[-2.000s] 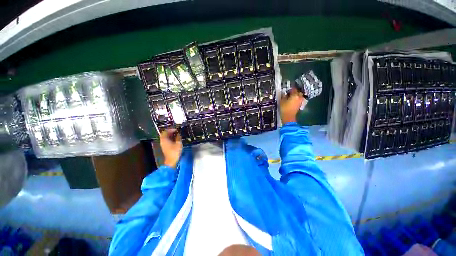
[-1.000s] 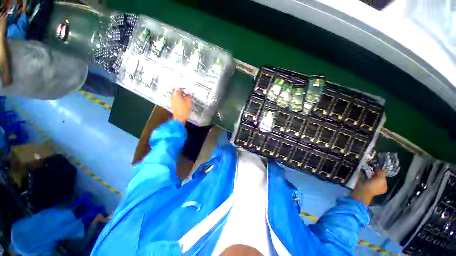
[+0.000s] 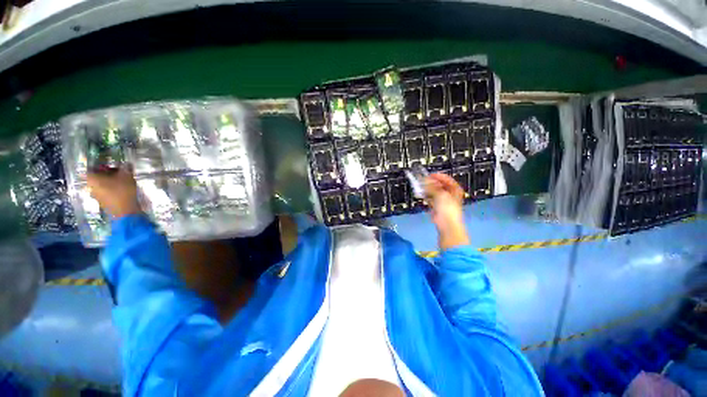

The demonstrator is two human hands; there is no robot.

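The dark housing tray (image 3: 377, 144) lies on the green bench in front of me, with three rows of black housings. Several green-and-silver circuit boards (image 3: 369, 116) lie across its upper left, and a pale piece (image 3: 354, 170) lies lower down. My right hand (image 3: 445, 194) is over the tray's lower right part, its fingers holding a small pale keypad (image 3: 419, 183). My left hand (image 3: 113, 188) is over the left part of the clear blister tray (image 3: 256, 167), which holds green boards; its fingertips are blurred, and whether they grip a board cannot be told.
A loose pile of keypads (image 3: 531, 136) lies right of the dark tray. Stacked trays with pale sheets (image 3: 580, 159) stand further right. Small black-and-white parts (image 3: 48, 178) are heaped at far left. An open brown carton (image 3: 208, 271) is below the bench. A white shelf edge (image 3: 93, 32) runs above.
My right hand has moved from the keypad pile to over the dark tray with a pale piece. My left hand has moved to the clear tray's left end. The view has turned.
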